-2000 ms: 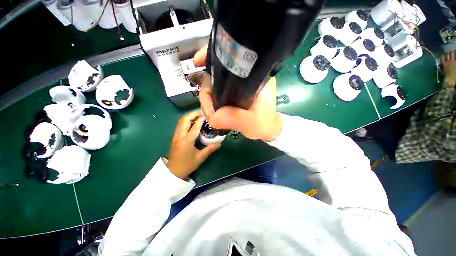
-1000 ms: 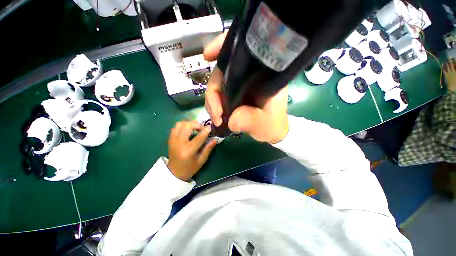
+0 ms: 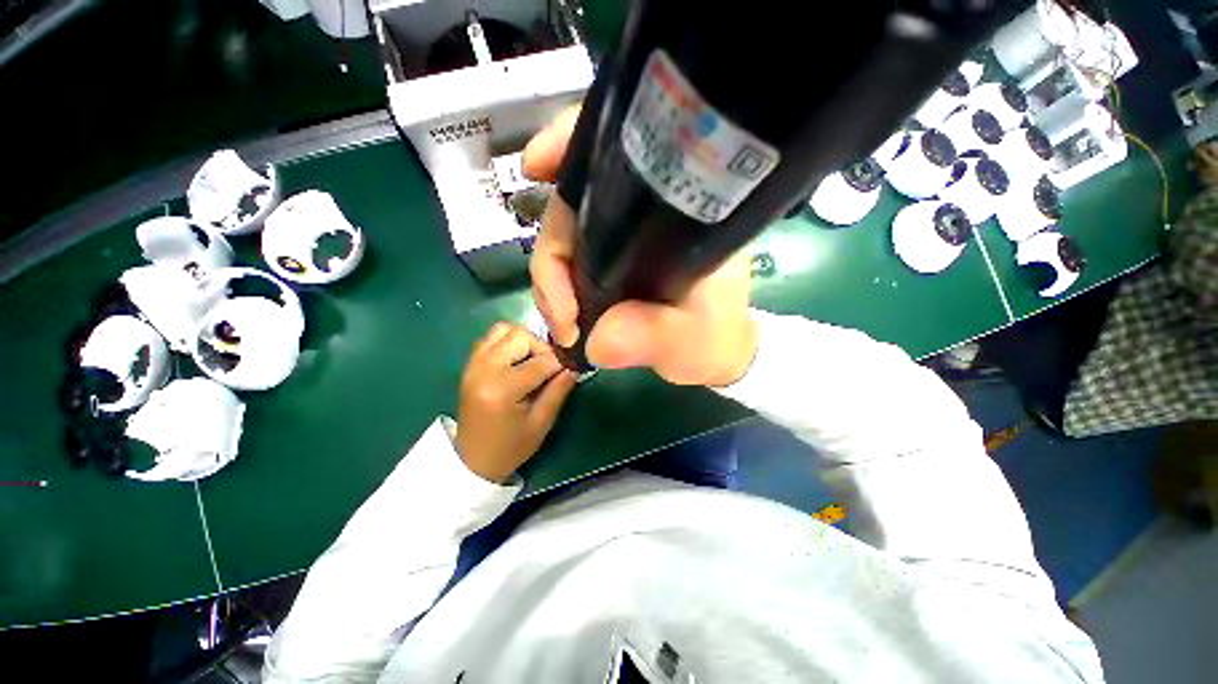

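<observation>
My right hand (image 3: 668, 321) is closed around the lower part of the black electric screwdriver (image 3: 708, 120), which slants down to the left and fills the upper middle of the view. Its tip end is at a small white camera housing (image 3: 588, 376), mostly hidden under the fingers and tool. My left hand (image 3: 505, 398) holds this housing on its left side, fingertips touching it, near the bench's front edge. The automatic screw feeder (image 3: 468, 134), light grey-white, stands just behind my hands.
Several white outer shells (image 3: 254, 334) are clustered at left beside a dark heap of small black parts (image 3: 83, 414). Finished housing assemblies (image 3: 931, 235) stand in rows at right, beside boxy white camera bodies (image 3: 1089, 140). A person's checked sleeve (image 3: 1135, 341) is at far right.
The screwdriver has swung and tilted, its upper end now further right than two seconds ago. My left fingers have closed in around the housing, which is now more hidden.
</observation>
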